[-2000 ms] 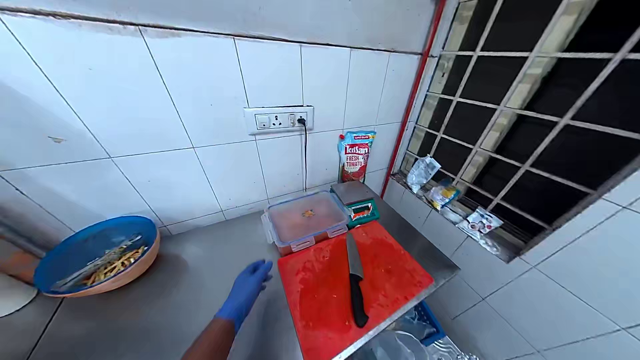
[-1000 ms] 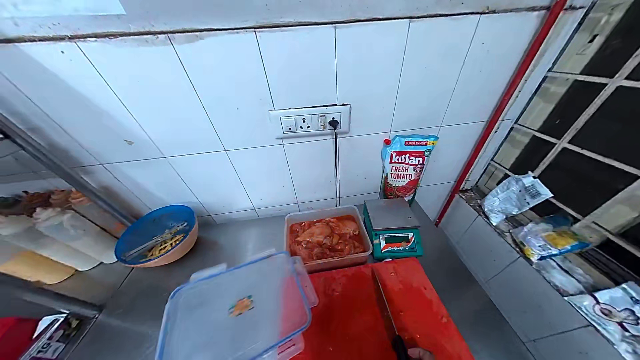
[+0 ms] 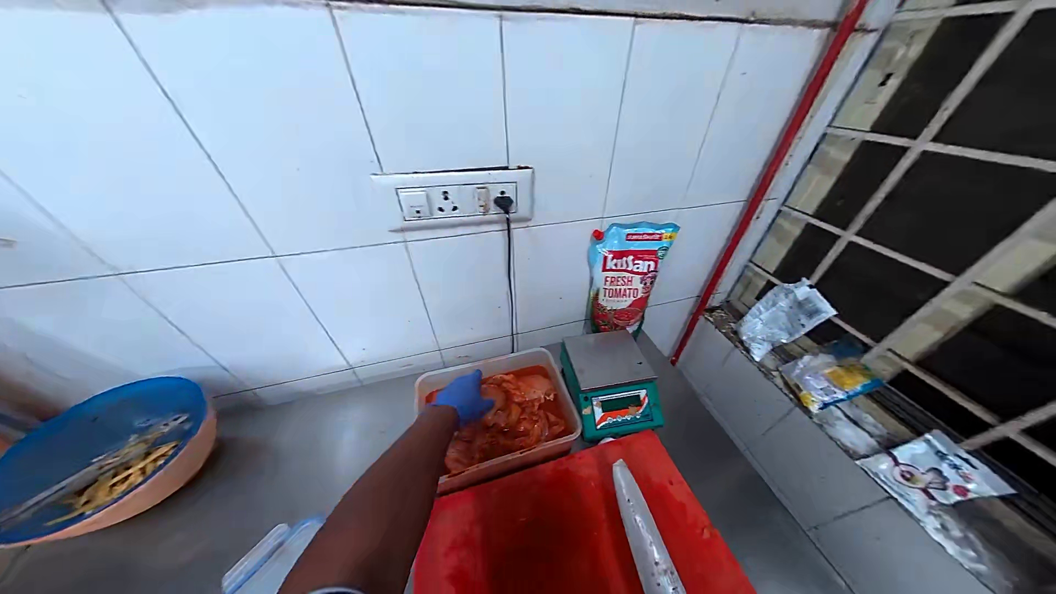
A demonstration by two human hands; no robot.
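Note:
My left hand, in a blue glove, reaches into a clear plastic container of raw marinated meat. Its fingers touch the meat at the left part of the container; whether they grip a piece is hidden. The container stands behind a red cutting board. A knife's blade lies or is held over the right part of the board, with its handle out of view. My right hand is not in view. The container's lid shows at the bottom edge, left of my forearm.
A green kitchen scale stands right of the container, with a Kissan tomato ketchup pouch behind it. A blue and orange bowl with yellow strips is at the left. Opened packets lie on the window ledge. A black cord hangs from the socket.
The lid, on the container two seconds ago, is now off it, at the lower left. My left hand has moved into the container of meat.

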